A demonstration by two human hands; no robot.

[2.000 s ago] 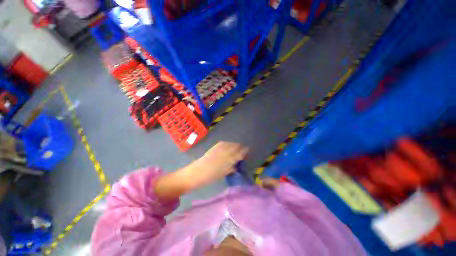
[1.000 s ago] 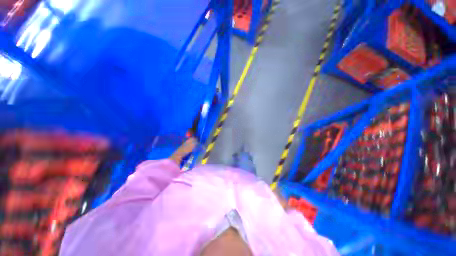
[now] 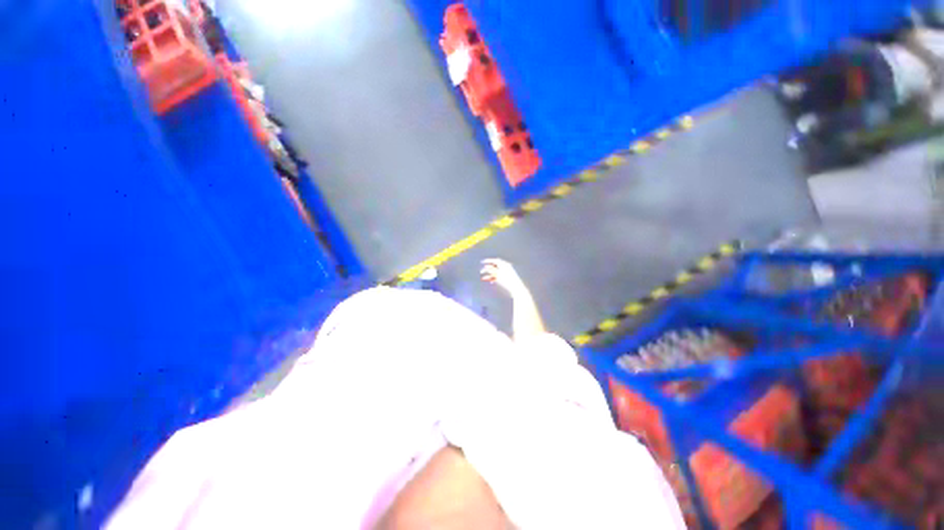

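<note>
My right hand (image 3: pixel 500 274) is small in the frame, just in front of the pale pink smock. Its fingers are slightly curled and apart, with nothing visible in it. My left hand is not in view. No work piece is held in view. Orange-red compartment trays (image 3: pixel 176 72) stand at the upper left on a blue surface. More orange-red trays (image 3: pixel 492 104) lie along a blue edge at top centre, beyond my hand.
A blue metal rack (image 3: pixel 745 455) with orange-red trays (image 3: pixel 761 440) is close at the lower right. A large blue surface (image 3: pixel 104 259) fills the left. Grey floor (image 3: pixel 373 135) with yellow-and-black lines (image 3: pixel 580 181) lies ahead. Blurred dark and pale objects are at the upper right.
The view has turned and moved along the aisle between the racks. My right hand has come into view in front of the smock. The left hand seen earlier has left the view.
</note>
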